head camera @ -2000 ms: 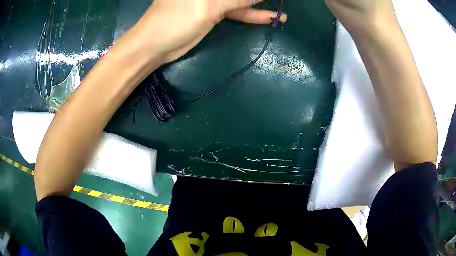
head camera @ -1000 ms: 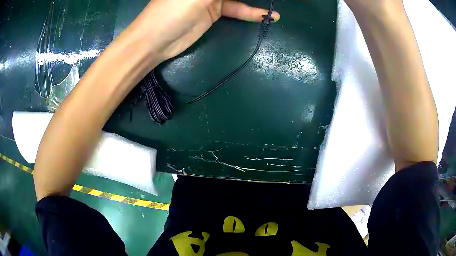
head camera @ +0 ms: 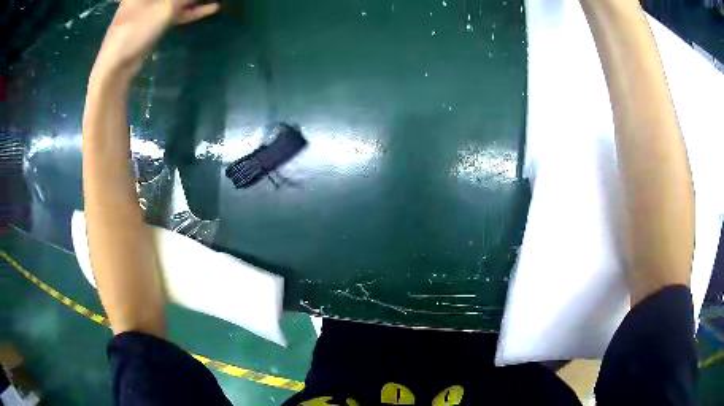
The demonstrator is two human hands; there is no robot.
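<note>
A black DC cord bundle (head camera: 267,157) lies on the dark green bench mat (head camera: 381,230), left of the middle, with thin black tails sticking out. A faint blurred dark line runs up from it. My left hand (head camera: 163,20) is at the top edge, up and left of the bundle, partly cut off and blurred; a finger points right. Whether it holds anything cannot be told. My right hand is out of the picture past the top edge; only its forearm shows at the right.
White foam sheets (head camera: 564,277) lie at the right under my right forearm. A white foam pad (head camera: 222,289) lies at the left front bench edge beside my left forearm. Clear tape patches (head camera: 190,226) are on the mat at left. Yellow-black tape (head camera: 246,374) marks the green floor.
My left hand has moved left, away from the cord near its finger. The bundle now lies turned and fully uncovered. The right hand has gone past the top edge. The view has shifted.
</note>
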